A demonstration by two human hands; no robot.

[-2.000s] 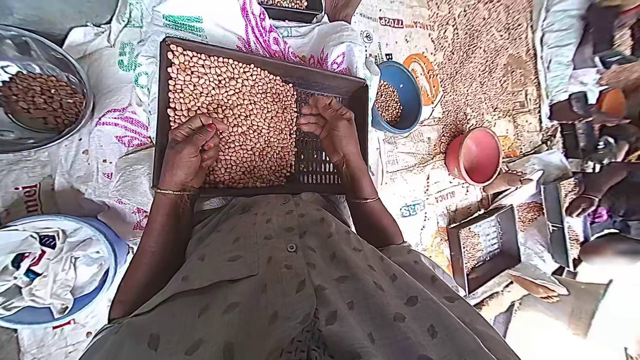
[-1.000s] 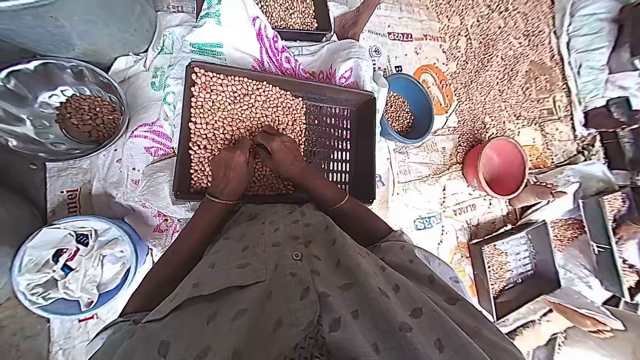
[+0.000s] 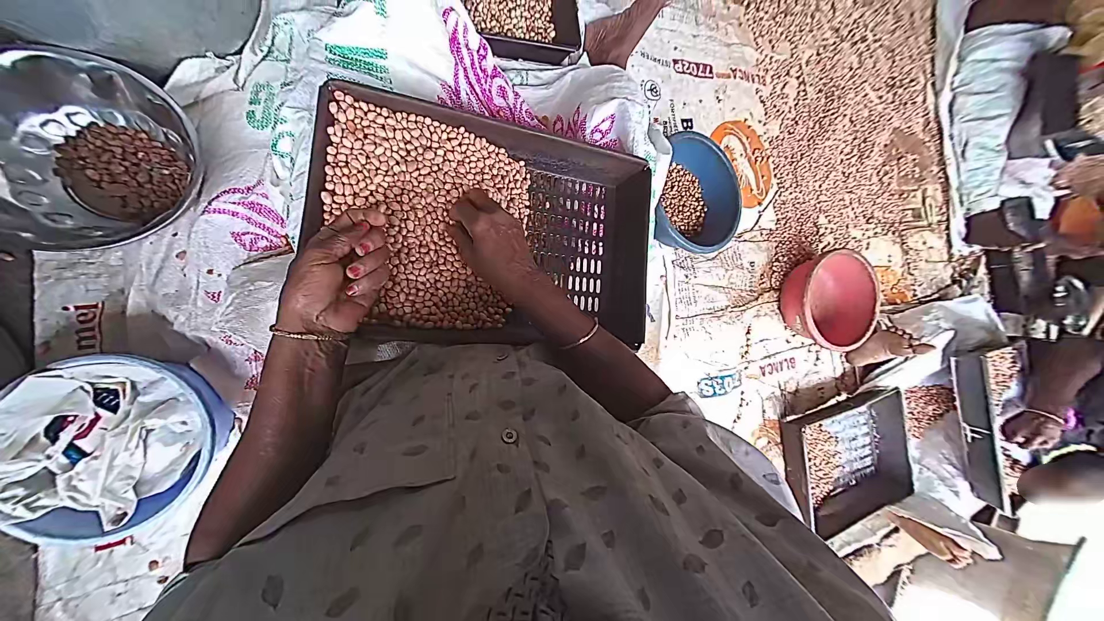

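A black slotted plastic tray (image 3: 627,250) lies before me, its left and middle covered by a layer of shelled nuts (image 3: 414,172) that look like peanuts; slots show at its right. Over the tray's left side, my left hand (image 3: 338,267) is turned partly palm up with curled fingers, and a nut seems to sit at its fingertips. My right hand (image 3: 492,233) rests palm down on the nuts near the middle, fingers bent down; whether it holds a nut is hidden.
At left are a metal basin (image 3: 185,138) with darker nuts and a blue tub (image 3: 207,448) holding white sacking. To the right stand a blue bowl (image 3: 724,194) of nuts, a red bowl (image 3: 837,297) and another black tray (image 3: 871,509). People sit at far right; a foot (image 3: 621,34) is beyond.
My hands were close together over the nuts a second ago and are now apart. The left has moved left and turned partly palm up; the right lies over the middle of the tray.
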